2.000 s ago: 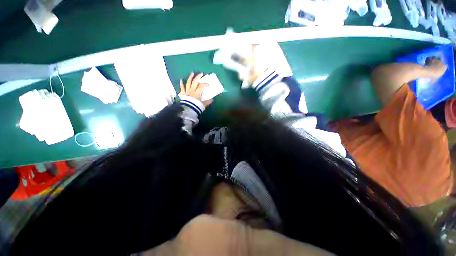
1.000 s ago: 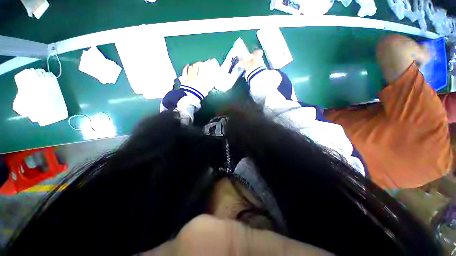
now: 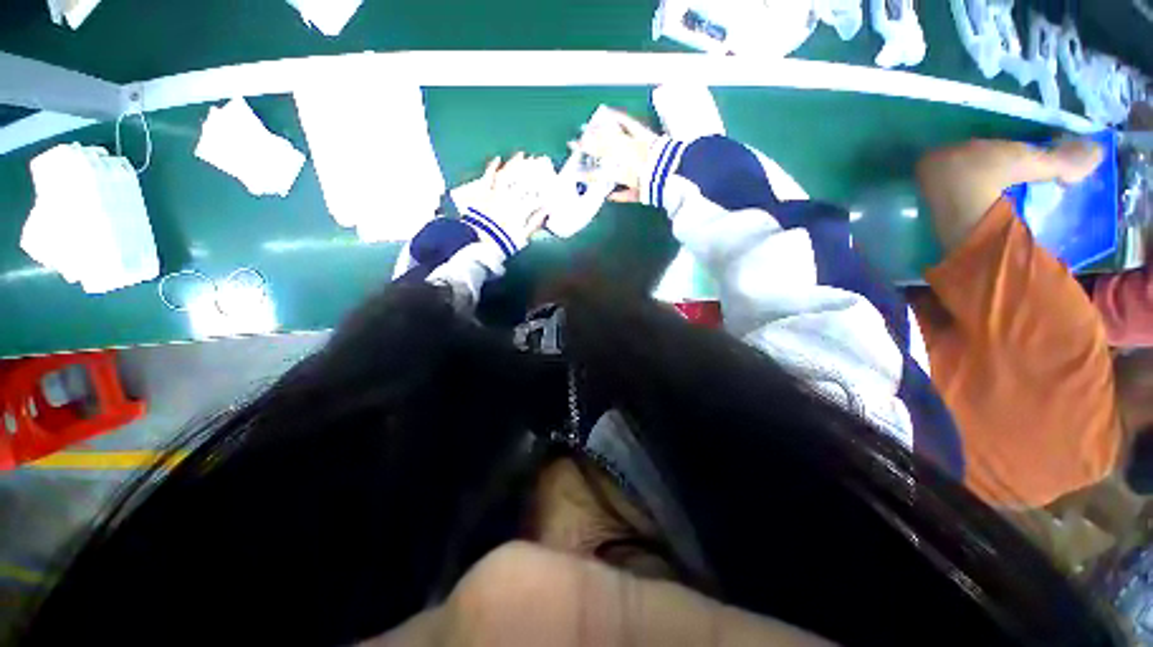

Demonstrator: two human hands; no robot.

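Observation:
A white carton point(image 3: 584, 177) with small dark print stands tilted between my hands over the green bench. My right hand point(image 3: 632, 154) holds it from the right side. My left hand point(image 3: 508, 190) is at its left, closed around a small white folded piece, perhaps a leaflet point(image 3: 531, 181); overexposure hides its exact edges. A thick white carton stack point(image 3: 367, 164) lies left of my left hand. Another white carton point(image 3: 689, 110) lies beyond my right hand, partly hidden by my sleeve.
A small white leaflet pile point(image 3: 249, 147) and a second white stack point(image 3: 91, 217) are at the left, with thin white loops point(image 3: 215, 293) nearby. A white divider strip point(image 3: 506, 68) separates the belt with white boxes point(image 3: 733, 23). A neighbour in orange reaches over a blue bin point(image 3: 1072, 209).
My right hand has turned the carton and brought it closer to upright beside my left hand. My right sleeve has moved over the carton at the right. Belt items have shifted left.

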